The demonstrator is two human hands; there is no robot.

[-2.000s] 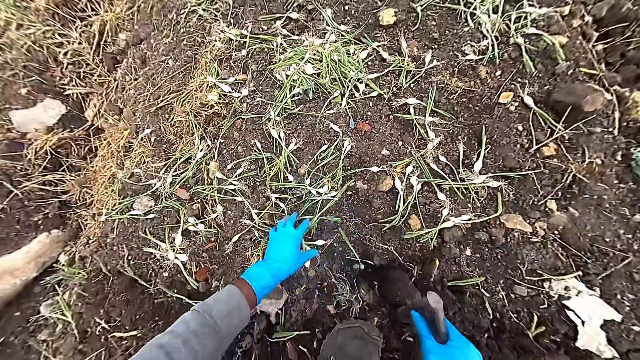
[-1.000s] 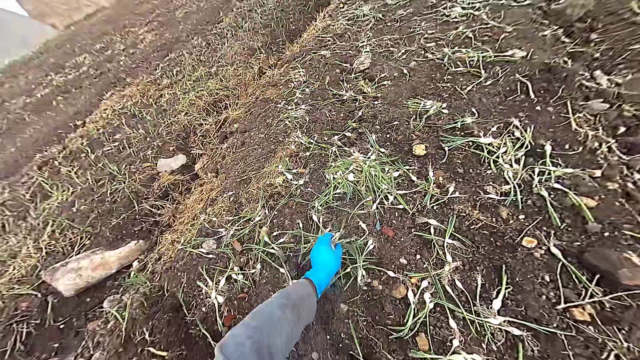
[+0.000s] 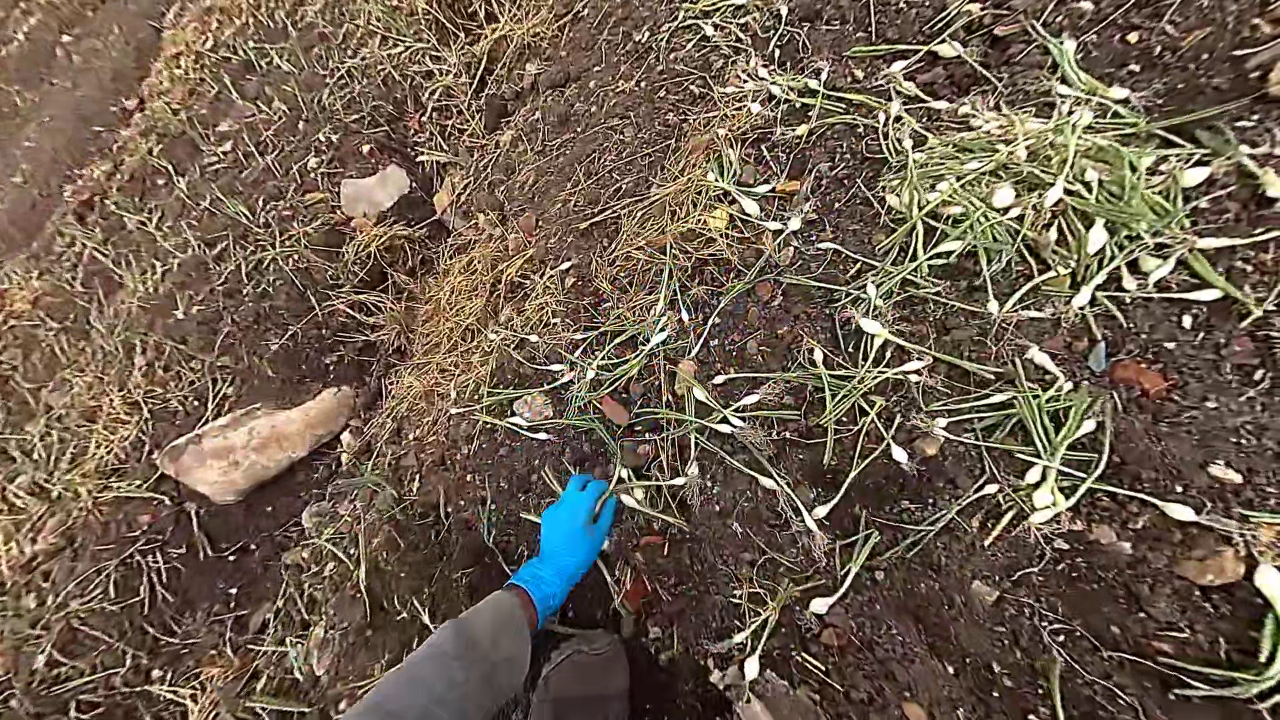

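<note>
My left hand (image 3: 572, 535), in a blue glove with a grey sleeve, is low on the soil left of the scattered plants. Its fingers are bent down at some thin green stems; whether they grip any cannot be told. Just right of the fingertips lie small plants with white bulbs (image 3: 640, 505). More of these bulb plants (image 3: 740, 420) are strewn over the dark soil, with a dense pile (image 3: 1050, 200) at the upper right. My right hand is out of view.
A long pale stone (image 3: 255, 445) lies to the left, and a smaller flat stone (image 3: 375, 192) further up. Dry grass (image 3: 460, 320) runs between them and the plants. A reddish stone fragment (image 3: 1140, 378) is at the right. Part of a dark shoe (image 3: 582, 680) shows at the bottom edge.
The view has swung and shifted. My right hand, seen two seconds ago on a tool's handle, is out of view. My left hand is now further left among the plants.
</note>
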